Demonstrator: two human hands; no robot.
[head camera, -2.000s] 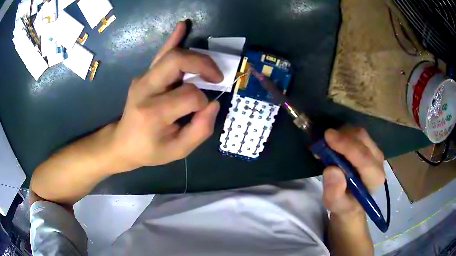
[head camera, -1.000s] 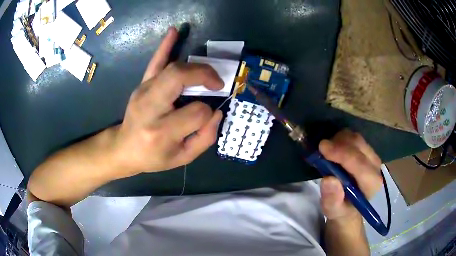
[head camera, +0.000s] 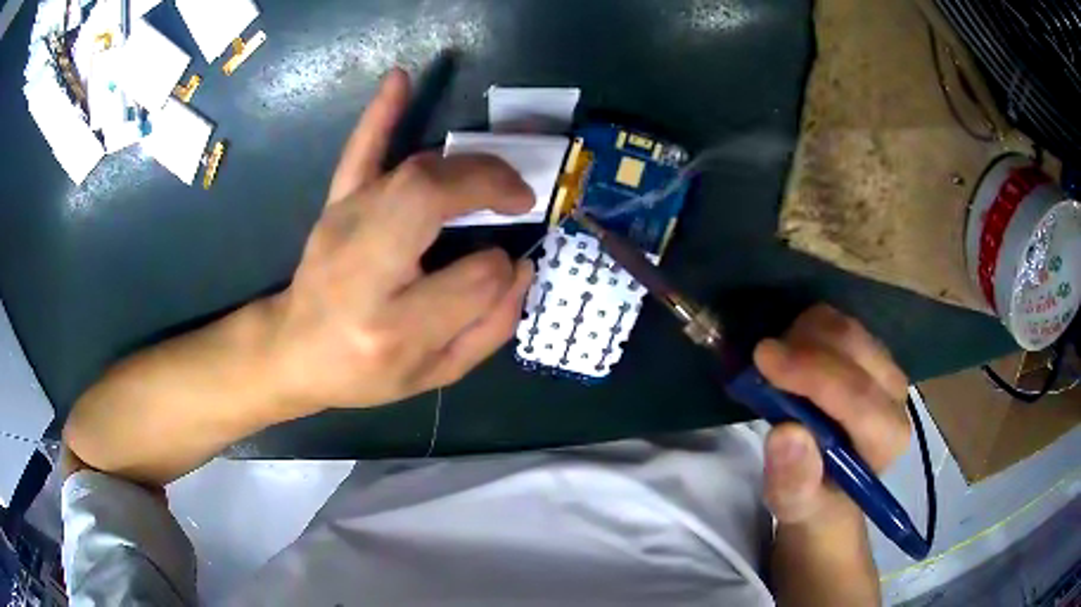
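Observation:
A blue phone board (head camera: 652, 196) lies on the dark green mat, its lower half covered by the white dotted keypad sheet (head camera: 581, 311). A white LCD module (head camera: 510, 160) lies at its left, with its orange-gold flex cable (head camera: 574, 180) on the board's edge. A second white piece (head camera: 533, 108) is above it. My left hand (head camera: 397, 273) pinches thin solder wire (head camera: 536, 246) and a finger rests on the LCD. My right hand (head camera: 830, 403) holds the blue soldering iron (head camera: 818, 439), its tip at the cable's lower end. Smoke drifts over the board.
A pile of loose white LCDs (head camera: 154, 65) lies at the upper left. A brown cardboard mat (head camera: 871, 178) is at the right, with a white and red solder spool (head camera: 1043, 267) at its right edge. A black ribbed grille (head camera: 1025, 59) fills the upper right corner.
The iron tip has moved down along the flex cable from its upper part to its lower end. The solder wire's end has moved down too. Smoke now shows over the board.

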